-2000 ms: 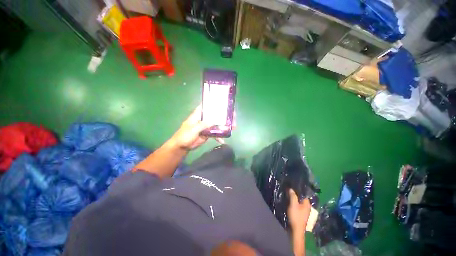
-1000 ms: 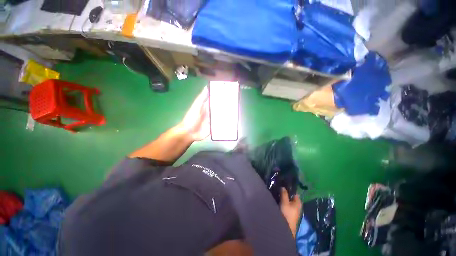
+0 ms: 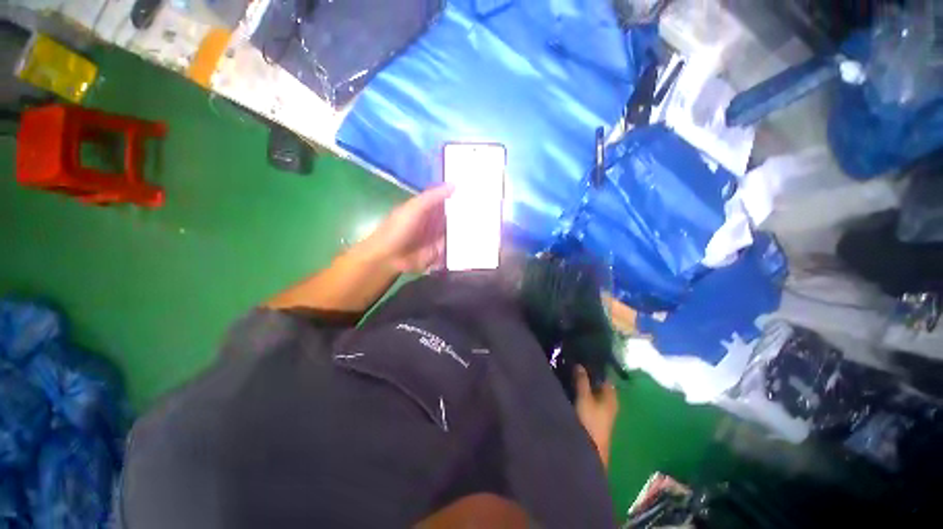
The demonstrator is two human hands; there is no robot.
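A smartphone [image 3: 475,207] with a glaring white screen is held upright in my left hand [image 3: 419,232], in front of my chest. My right hand [image 3: 596,408] holds a dark polybagged garment [image 3: 567,310] low at my right side; its film shines and its upper end is near the table edge. Flat blue plastic bags [image 3: 517,88] lie spread on the table beyond the phone. The screen's content is too bright to read.
A red plastic stool [image 3: 93,155] stands on the green floor [image 3: 238,227] at the left. Filled blue bags [image 3: 47,424] are piled at the lower left. A dark polybagged garment [image 3: 346,41] lies on the table. White plastic film [image 3: 682,377] and dark wrapped goods [image 3: 801,372] are at the right.
The view has moved closer to the table, and the blue plastic bags now lie right beyond the phone. The stool appears farther left. Both hands keep hold of the phone and the dark garment.
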